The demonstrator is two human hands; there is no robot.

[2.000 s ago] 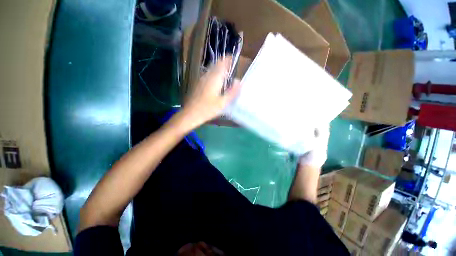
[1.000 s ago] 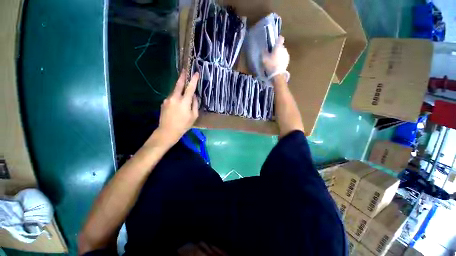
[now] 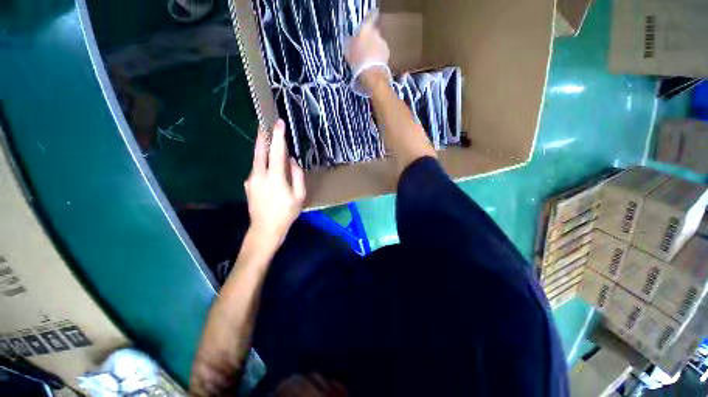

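Observation:
An open brown shipping carton (image 3: 497,101) stands in front of me. Bagged panels (image 3: 334,128) stand upright in two rows inside it, dark with white edges. My right hand (image 3: 366,58), in a thin white glove, is at the right end of the far row, on the panels' white edges. Whether its fingers grip a panel is hidden. My bare left hand (image 3: 274,182) is on the carton's near left wall, fingers over the rim.
A green bench (image 3: 147,264) curves along the left, with printed cardboard (image 3: 46,287) and a white cloth wad (image 3: 124,372) on it. Stacked cartons (image 3: 652,225) stand on a pallet (image 3: 570,240) at the right. A blue frame part (image 3: 349,229) is below the carton.
The white-backed panels left the space before me and were lowered into the carton. The far row is now fuller. My left hand moved from the panels to the carton wall. The view shifted.

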